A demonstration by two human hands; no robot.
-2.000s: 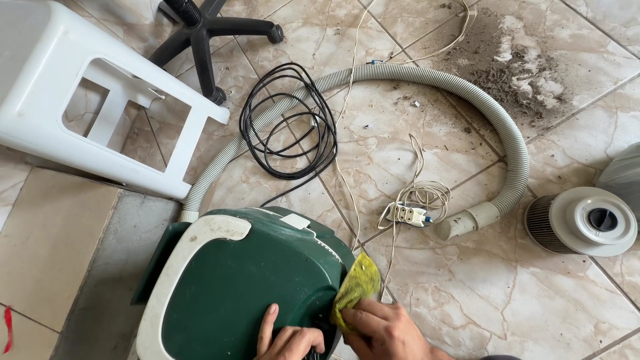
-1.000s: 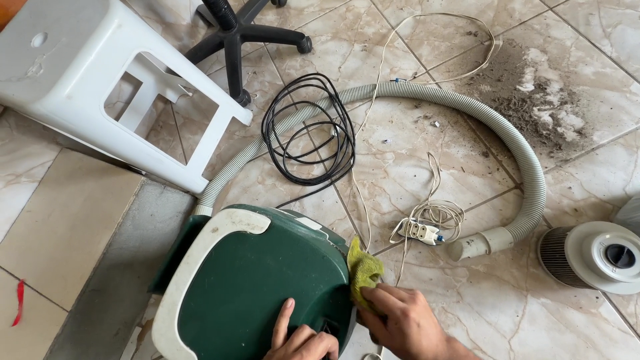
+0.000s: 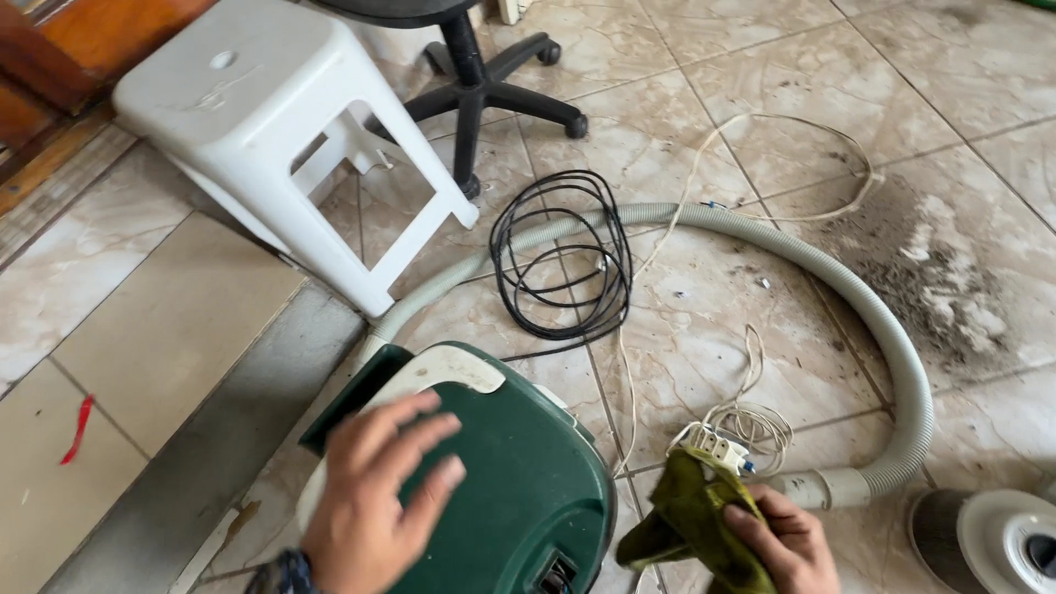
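A green vacuum cleaner body (image 3: 503, 462) with a whitish handle trim stands at the lower middle. Over its left part hovers my left hand (image 3: 384, 487), fingers spread and holding nothing; whether it touches the lid I cannot tell. To the right of the body my right hand (image 3: 784, 536) grips a yellow-green cloth (image 3: 701, 520), lifted off the vacuum and partly hiding a white power strip (image 3: 722, 450). A grey corrugated hose (image 3: 825, 272) curves from behind the vacuum around to the right. At the lower right lies a cylindrical cartridge filter (image 3: 949, 536).
A coiled black cable (image 3: 561, 256) lies across the hose. Thin cream cord (image 3: 701, 157) runs over the tiles. A white plastic stool (image 3: 247, 107) and a wheeled chair base (image 3: 474, 91) stand behind. Grey dust (image 3: 932, 280) is heaped at right; a step edge (image 3: 214, 437) runs at left.
My right hand has moved the cloth off the vacuum's right edge. My left hand has left the lower part of the lid and moved left, its fingers now spread. The view has shifted.
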